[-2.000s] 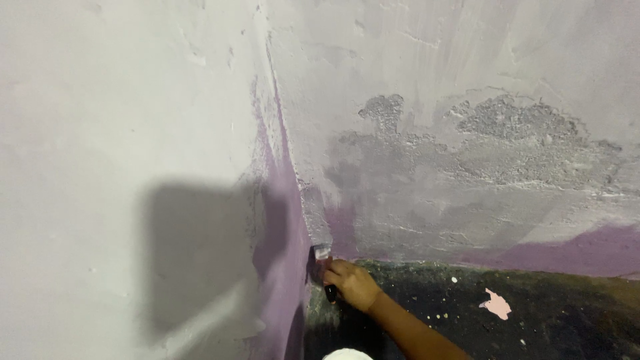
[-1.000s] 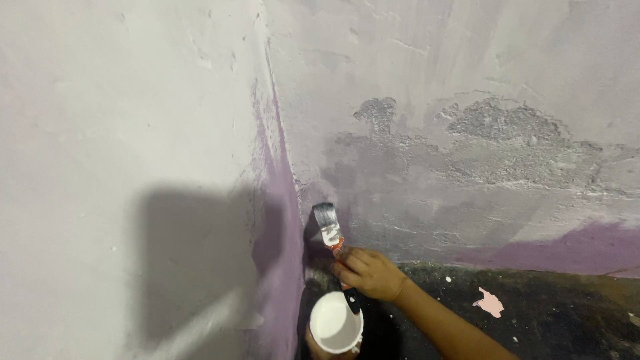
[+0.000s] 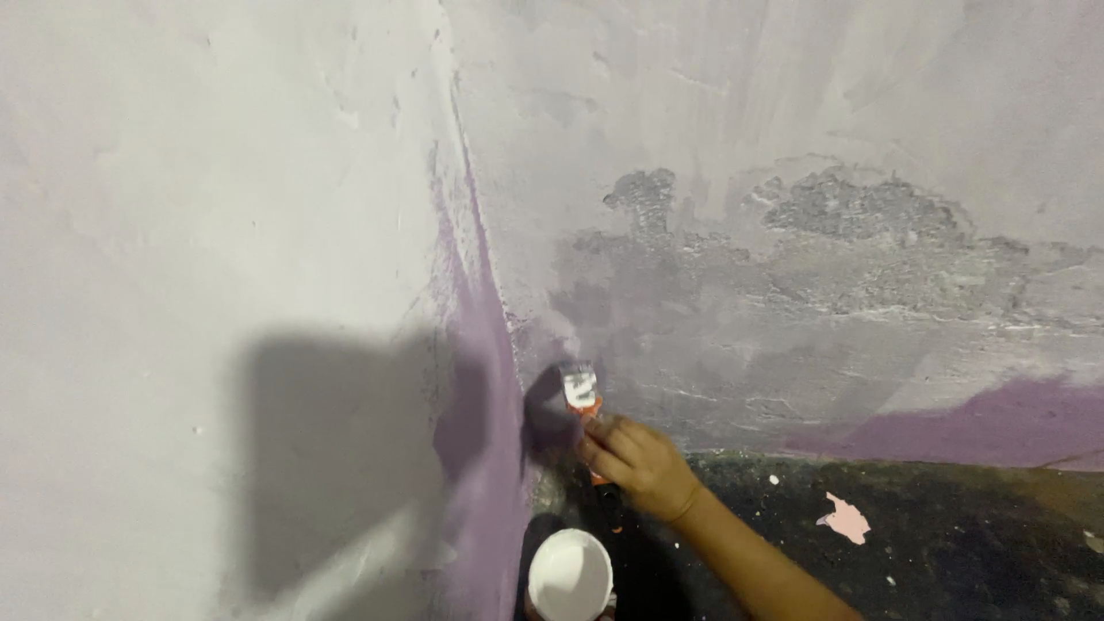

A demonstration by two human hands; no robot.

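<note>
My right hand (image 3: 640, 466) grips a paintbrush (image 3: 581, 390) by its orange and black handle. The brush points up, its white-smeared metal ferrule showing and its bristles against the right wall (image 3: 707, 362), close to the corner. At the bottom edge, a white cup (image 3: 571, 573) with white contents is held by my left hand (image 3: 539, 606), of which only bits of fingers show around the cup. Purple paint (image 3: 487, 405) shows along the corner, with whitish paint over much of both walls.
The left wall (image 3: 172, 216) carries a dark shadow. Rough grey patches (image 3: 862, 207) mark the right wall, above a purple area (image 3: 975, 423). Below lies a dark floor (image 3: 776, 535) with white specks and a pale pink patch (image 3: 845, 518).
From low in the corner, my right hand has moved the brush up and to the right along the right wall. The cup shows more fully than two seconds ago.
</note>
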